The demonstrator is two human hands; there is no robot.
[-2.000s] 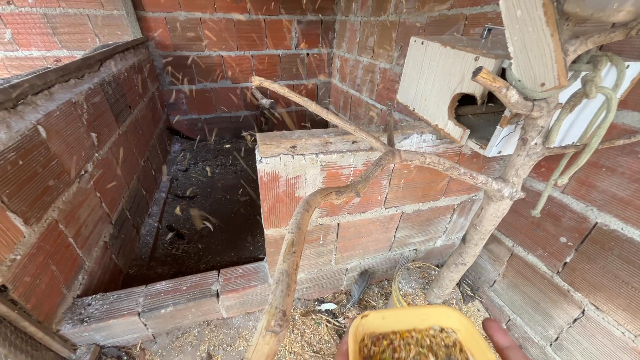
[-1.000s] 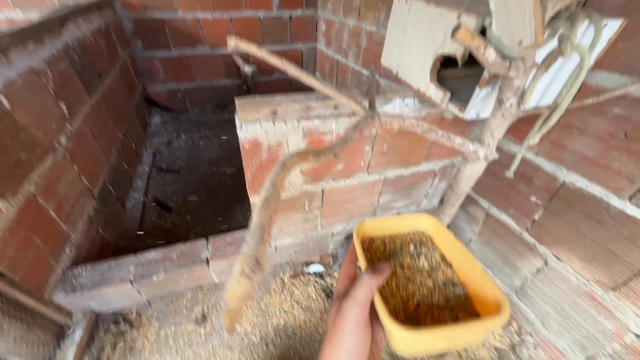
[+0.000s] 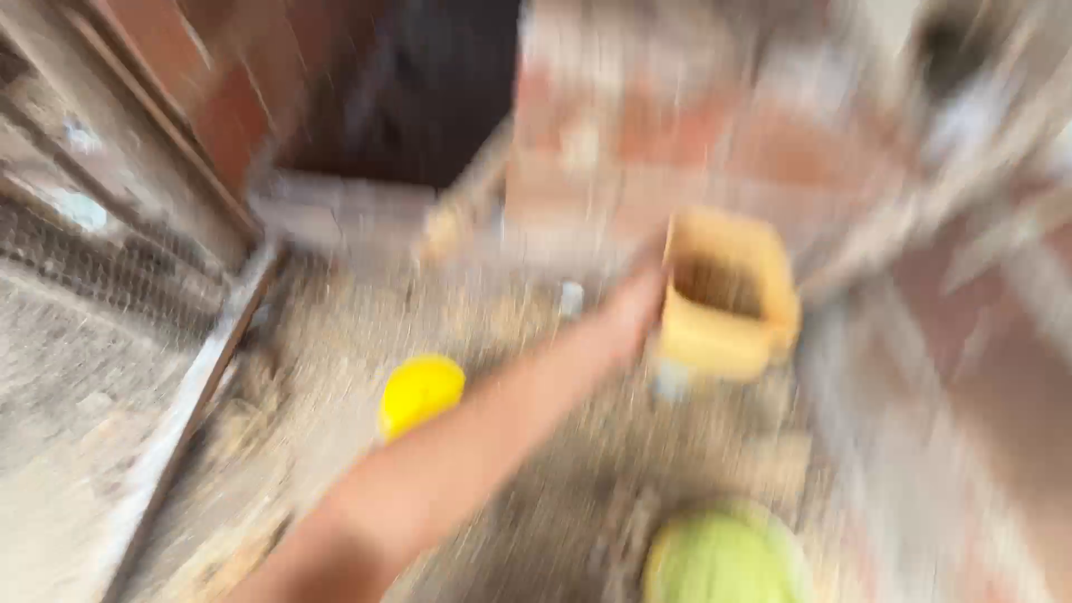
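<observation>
My left hand [image 3: 641,306], blurred, holds a yellow plastic tub [image 3: 724,343] by its left side, with my arm reaching in from the lower left. Brown seed mix [image 3: 718,286] lies in the tub. My right hand is not in the view. Left of my forearm, on the ground, is a bright yellow round object [image 3: 423,392], too blurred to name surely. A yellow-green round object [image 3: 727,557] shows at the bottom edge, below the tub.
Low brick walls [image 3: 670,126] stand ahead around a dark pit [image 3: 410,92]. A branch perch [image 3: 904,218] rises at the right. Wire mesh [image 3: 109,251] and a wooden frame [image 3: 142,117] are at the left, beside a ground-level sill [image 3: 180,427]. Scattered litter covers the floor [image 3: 327,335].
The view has swung down and to the left. The yellow and yellow-green round objects have come into view. My left hand still holds the tub; the right hand, partly visible two seconds ago, is out of view.
</observation>
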